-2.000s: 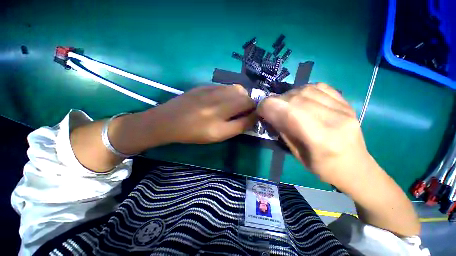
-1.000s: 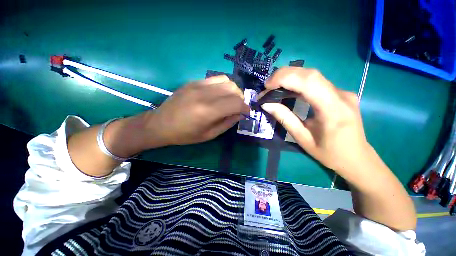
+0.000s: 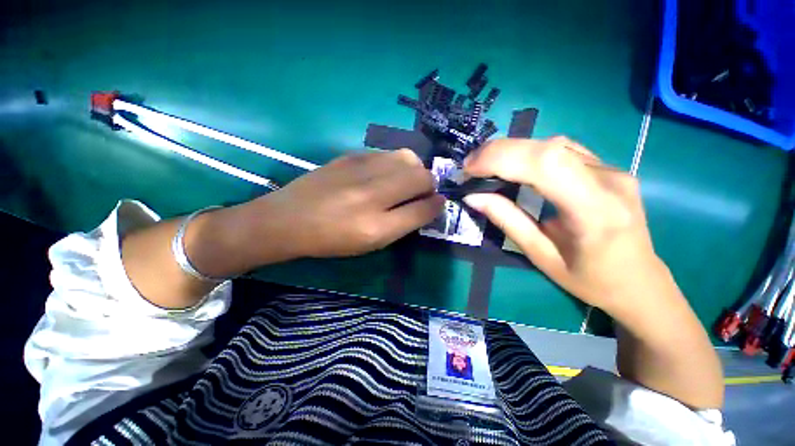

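Observation:
My left hand [image 3: 362, 205] is closed above the white printed paper, its fingertips pinched on the end of the white cable harness [image 3: 218, 136]. The wire ends are hidden by the fingers. The harness runs left to its red and black connectors [image 3: 104, 104]. My right hand [image 3: 567, 205] holds a small dark piece [image 3: 488, 185] between thumb and fingers, its tip at my left fingertips. The paper [image 3: 453, 225] lies under the hands, held by black tape [image 3: 481, 283]. A loose pile of black connector housings [image 3: 453, 109] lies just above it.
A blue parts bin [image 3: 667, 78] with black pieces inside stands at the upper right. A bundle of white cables with red and black ends [image 3: 751, 327] is at the far right edge. A small black piece [image 3: 40, 97] lies far left on the green mat.
Two seconds ago the fingertips of both hands met over the paper. Since then my right hand has opened its grasp somewhat, showing the dark piece between thumb and fingers. The view shifts slightly.

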